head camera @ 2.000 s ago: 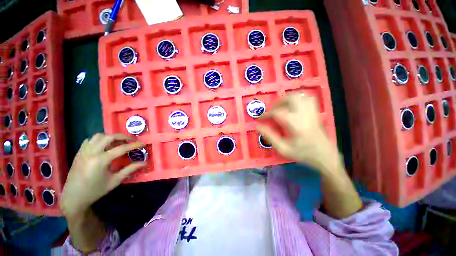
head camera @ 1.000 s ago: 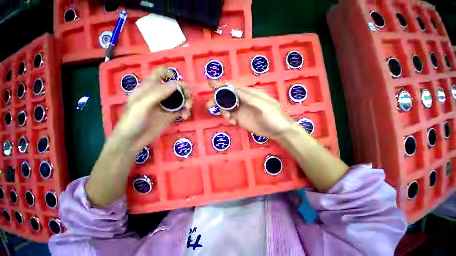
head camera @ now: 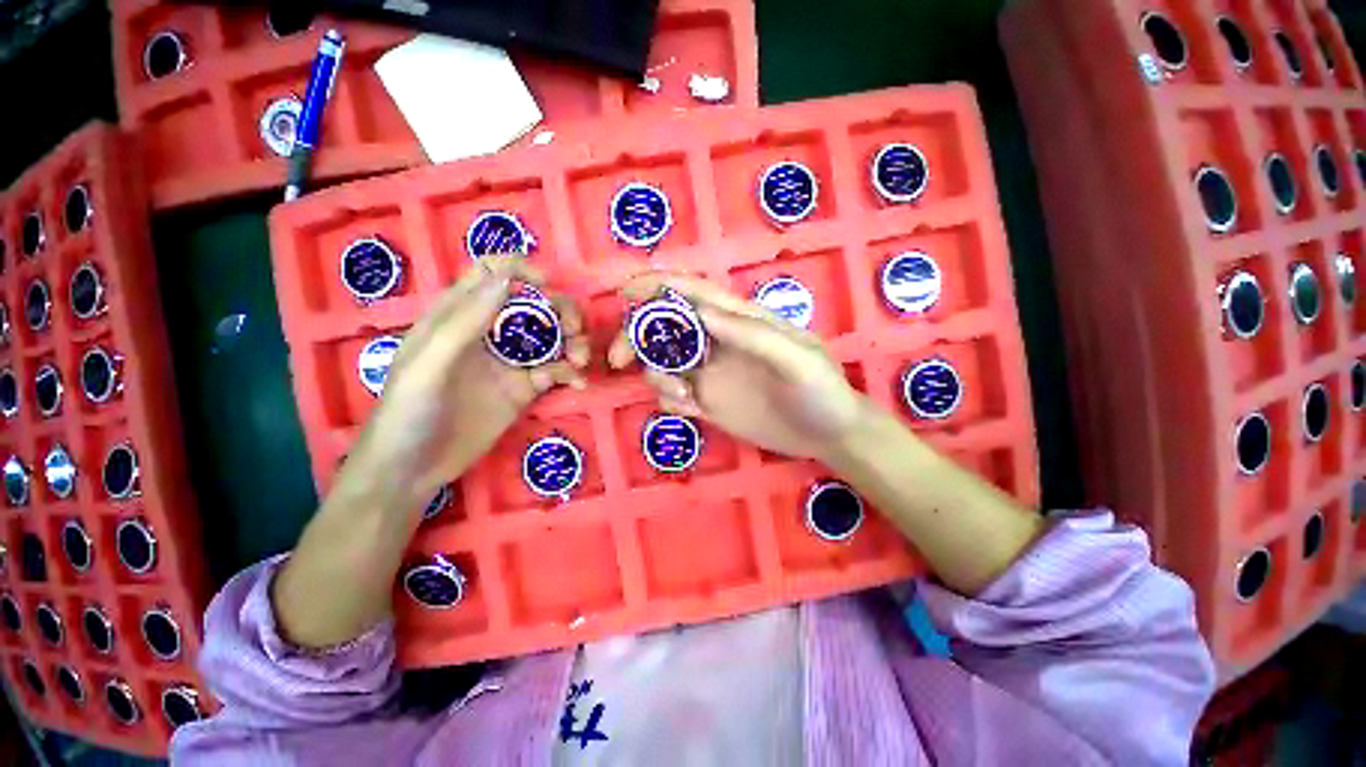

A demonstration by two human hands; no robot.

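My left hand [head camera: 457, 382] holds a round watch head [head camera: 524, 331] by its rim, its face toward me with a dark picture and an orange arc. My right hand [head camera: 757, 367] holds a second watch head [head camera: 668, 333] with a similar lit face. Both are held above the middle of the coral-red foam tray [head camera: 584, 622]. Watch heads sit in many of its pockets, most with purple-blue wavy lines, a few with whitish faces. Two front-row pockets are empty. My hands and forearms hide some pockets.
A foam tray with watch heads stands at left [head camera: 180, 577]. Thick stacked foam trays are at right [head camera: 1116, 360]. A rear foam tray [head camera: 195, 117] bears a blue-white pen [head camera: 315, 113], a white paper slip [head camera: 460, 99] and a black tray [head camera: 554, 27]. A small shiny scrap lies on the green surface [head camera: 229, 333].
Over two seconds, both hands came together over the tray's middle, each taking a watch head. Since one second ago, the held faces changed from black to lit pictures.
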